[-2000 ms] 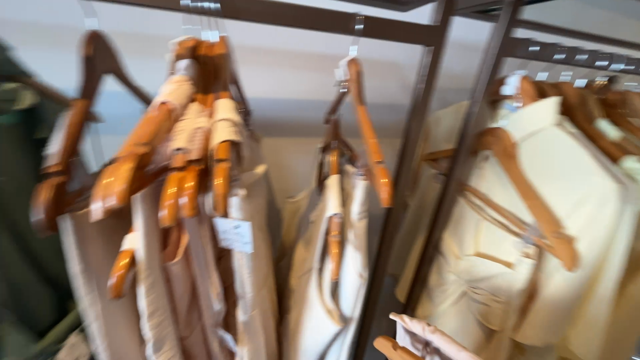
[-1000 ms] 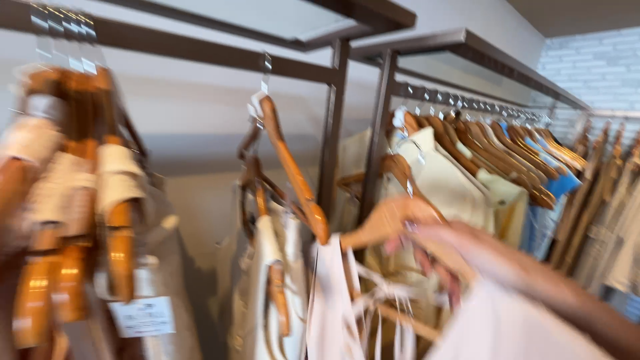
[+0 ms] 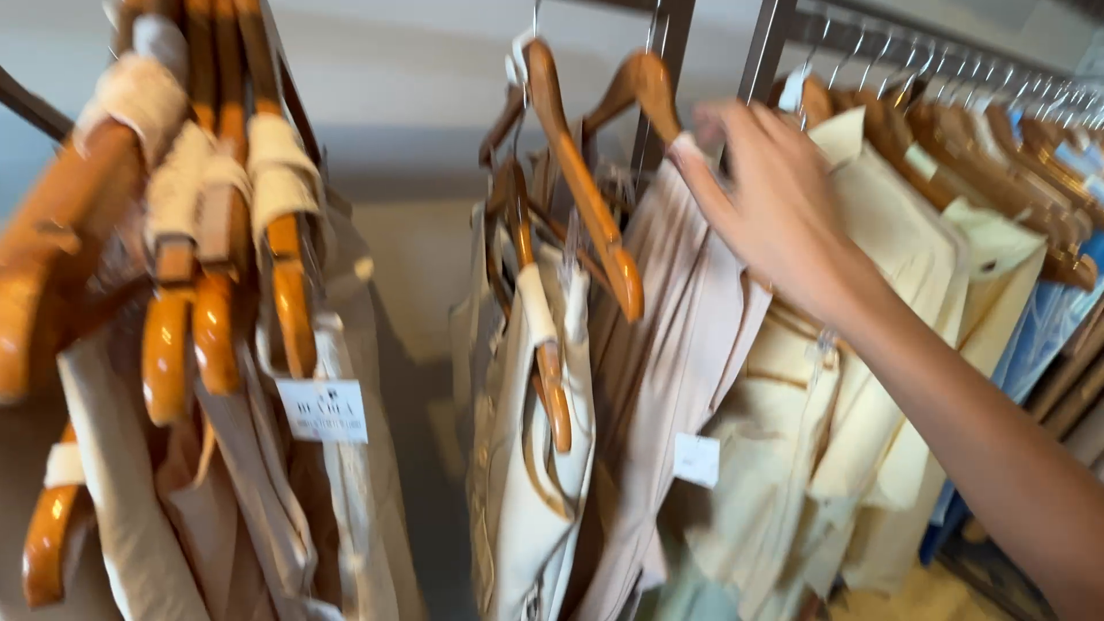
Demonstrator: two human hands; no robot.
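My right hand [image 3: 768,190] reaches in from the right, its fingertips blurred beside the shoulder of a wooden hanger [image 3: 653,90]. A pale pink pleated garment [image 3: 681,285] hangs from that hanger, with a white tag [image 3: 696,460] low on it. Whether the fingers grip the hanger cannot be told. Just left, an orange-brown wooden hanger [image 3: 586,181] hangs in front of cream trousers [image 3: 552,483] on another hanger. My left hand is out of view.
Several wooden hangers with beige garments [image 3: 112,448] crowd the near left, one bearing a printed tag [image 3: 323,410]. A dark metal upright [image 3: 763,52] stands behind my hand. Cream shirts [image 3: 897,241] and blue garments [image 3: 1052,336] hang on the right.
The pale pink garment on its hanger, at lower right and close to the camera one second ago, now hangs between the cream trousers and the cream shirts. My right hand is higher, by its hanger.
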